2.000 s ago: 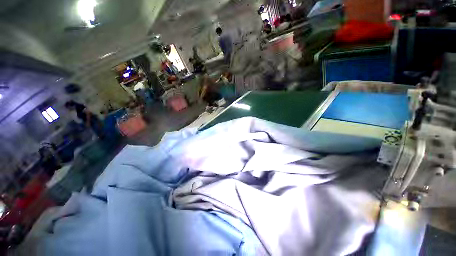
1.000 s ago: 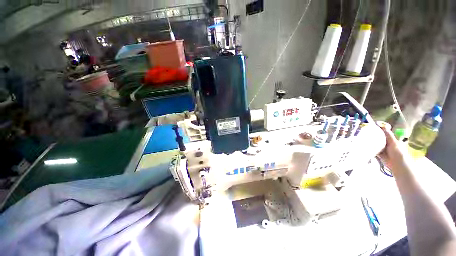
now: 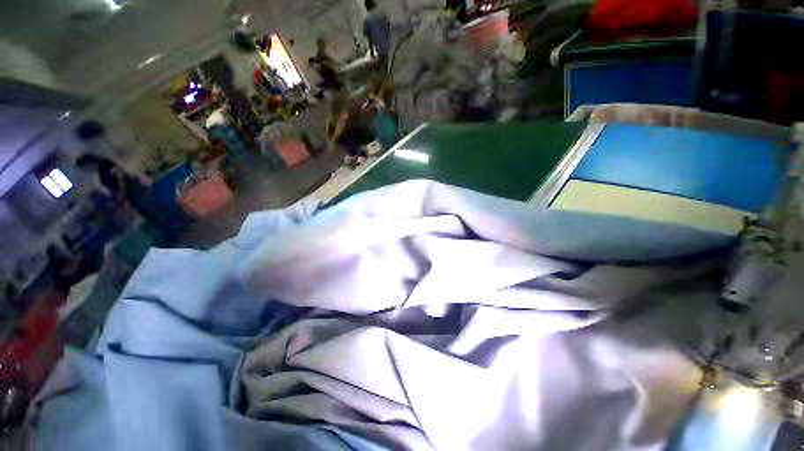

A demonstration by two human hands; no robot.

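Observation:
The large fabric piece [image 3: 494,317] lies heaped and folded across the front of the view, light blue at the left and grey-lilac with bright glare at the middle and right. Its right part reaches the needle end of the sewing machine [image 3: 749,282], which is blurred and cut off by the right edge. The small needle area is lit yellowish, and its contact with the cloth cannot be made out. Neither my left hand nor my right hand can be seen.
A green extension surface [image 3: 485,158] lies behind the cloth, beside a blue and cream table part [image 3: 679,167]. Red material [image 3: 642,16] sits at the back right. Pink containers [image 3: 204,192] and several people [image 3: 377,35] are farther off at the left and back.
The view has swung left from the machine to the fabric heap. My right hand, earlier at the machine's right end, is out of view, as are the thread cones and bottle.

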